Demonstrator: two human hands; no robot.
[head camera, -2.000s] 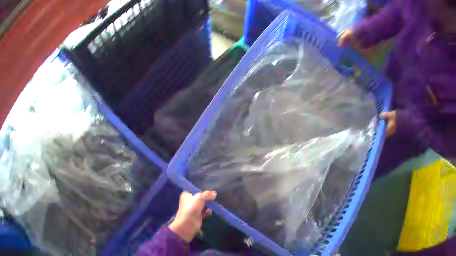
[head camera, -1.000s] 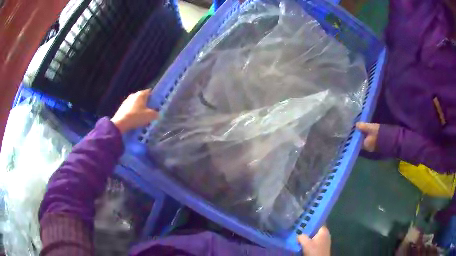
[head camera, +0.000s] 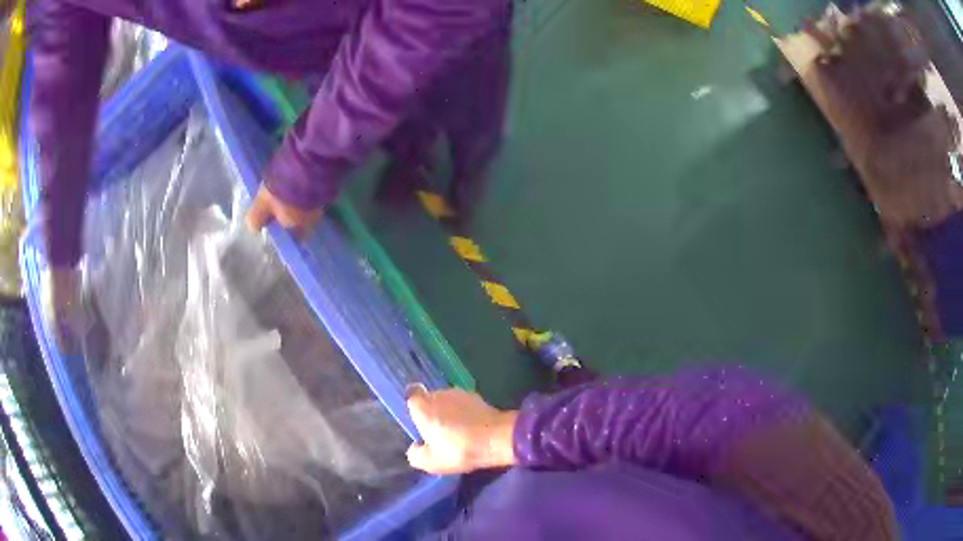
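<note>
The blue crate fills the left of the view, its rim running diagonally. Crumpled clear film covers a dim grey-brown mass inside. My right hand is closed on the crate's rim near its lower right corner. My left hand is not in view. Another person's hand holds the same long rim further up, and that person's other hand is at the opposite side, blurred. A green crate edge shows close along the blue crate's outer side; the contact between them cannot be told.
The other person's purple sleeves reach in from the top left. Yellow-black tape crosses the green floor. Brown cardboard lies at the right. A yellow object shows at the top edge. Dark slotted walls are at the lower left.
The view has swung, and the blue crate now lies at the left beside the green edge. My right hand still holds the rim; my left hand, earlier on the crate, has left the view.
</note>
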